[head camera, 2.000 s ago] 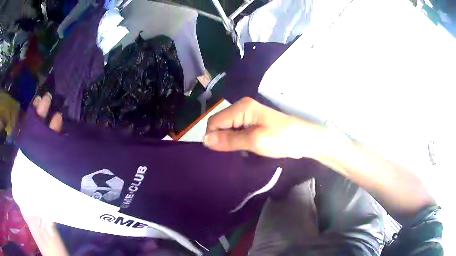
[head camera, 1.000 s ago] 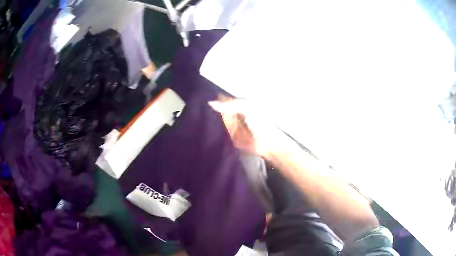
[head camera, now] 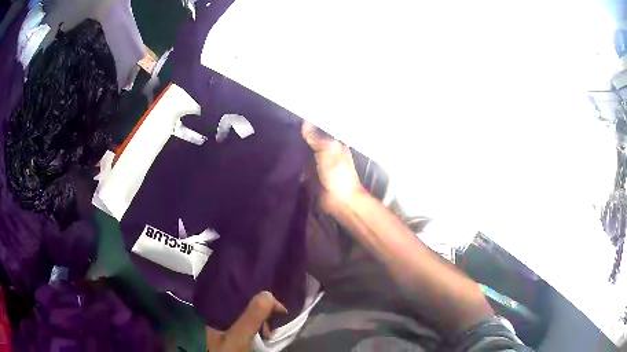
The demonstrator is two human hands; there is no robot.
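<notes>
A dark purple fabric panel (head camera: 240, 185) lies over my lap and the low surface on the left. A white printed piece (head camera: 172, 251) with black "CLUB" lettering shows on its lower left part. My right hand (head camera: 333, 161), slightly blurred, is at the panel's upper right edge by the table edge, with the cloth edge at its fingers. My left hand (head camera: 254, 320) is at the bottom, pinching the panel's lower edge beside a white strip (head camera: 295, 323); part of this hand is cut off by the frame.
White pieces with an orange edge (head camera: 148, 148) lie left of centre, with a small white scrap (head camera: 235, 126) nearby. A black plastic bag (head camera: 62, 117) is at the left. Purple cloth bundles (head camera: 96, 313) are at the lower left. The glaring white table (head camera: 440, 89) fills the upper right.
The logo panel spread out earlier is out of sight, and the purple panel lies turned over the lap. The left hand has come to its lower edge. The view has shifted right.
</notes>
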